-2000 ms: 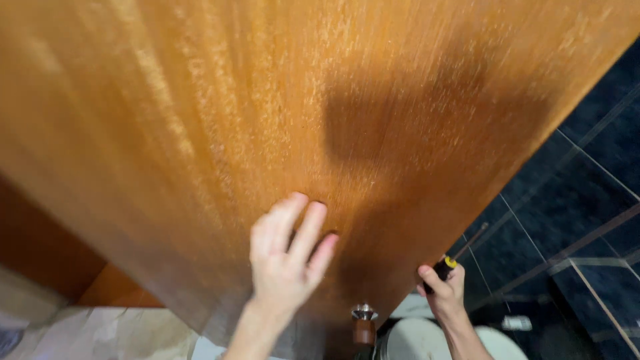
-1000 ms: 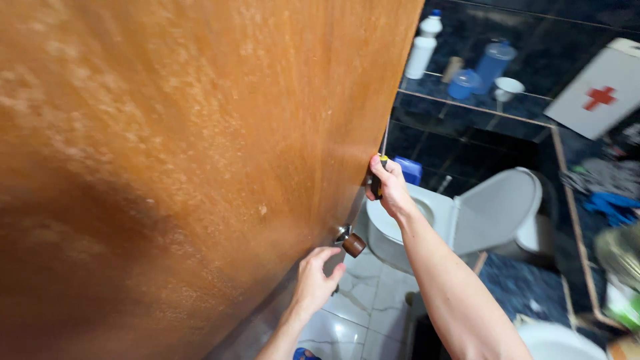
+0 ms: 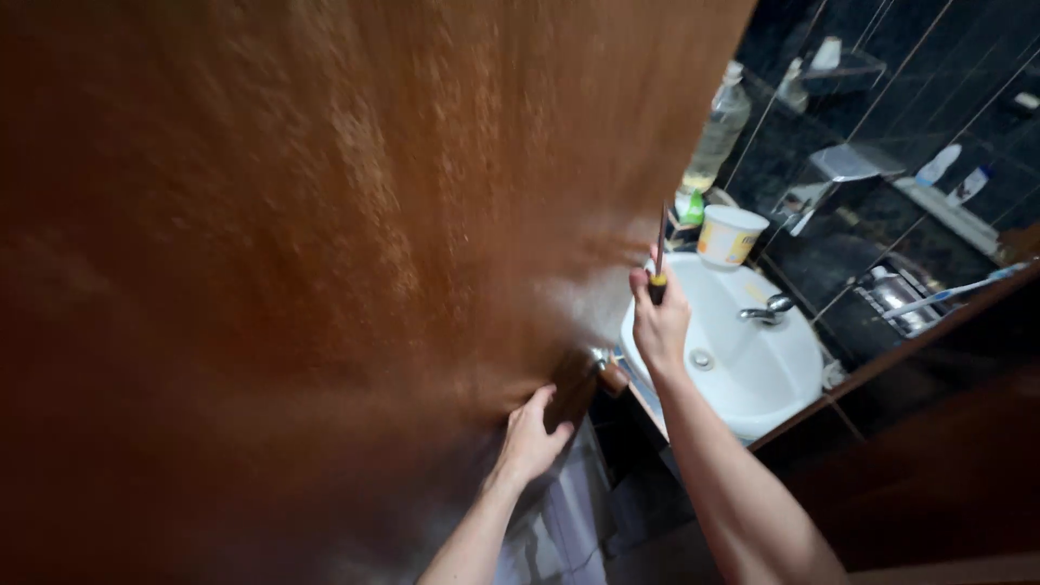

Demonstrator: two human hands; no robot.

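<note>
A large brown wooden door fills the left and middle of the view. My left hand is at the door's lower face with its fingers apart and nothing in it; whether it touches the wood I cannot tell. The door's knob, brown with a metal neck, is just right of and above that hand. My right hand is closed around the dark handle of a screwdriver with a yellow collar, its thin shaft pointing up beside the door's edge. The shaft's tip is hard to make out.
Behind my right hand is a white washbasin with a metal faucet. A plastic tub and a clear bottle stand at its back. A wall shelf holds small toiletries. A dark brown wooden surface lies at lower right.
The view has swung from the toilet to the washbasin, with the door at another angle. The screwdriver stays in my right hand. My left hand remains near the knob and empty.
</note>
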